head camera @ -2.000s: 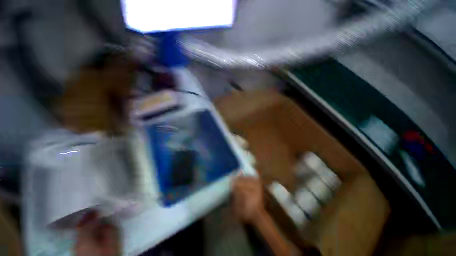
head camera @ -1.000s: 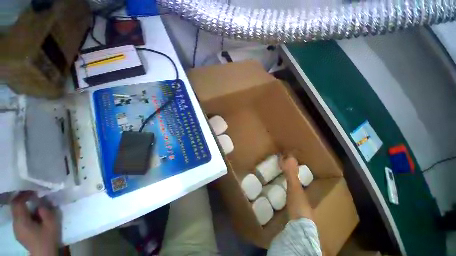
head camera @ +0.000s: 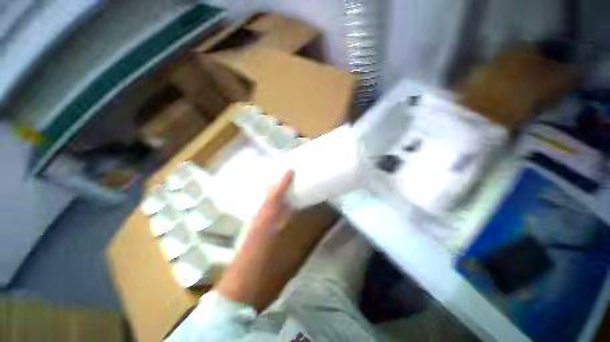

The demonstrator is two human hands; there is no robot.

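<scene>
My left hand holds a white housing at the near left edge of the white table, beside the white jig. The housing is tilted and blurred. The white jig, with small black blocks, is on the table. Below and left of my hand, the open left carton contains rows of white housings, open ends showing. My forearm hides part of the carton. My right hand is not in view.
The blue mouse mat with a black mouse is at the right. A brown wrapped block stands behind the jig. A silver duct hangs behind the carton. More brown boxes are below the green-topped bench.
The view has swung left from the right carton to the left one. My left hand, earlier at the table edge, now holds a white housing. My right hand has left the picture.
</scene>
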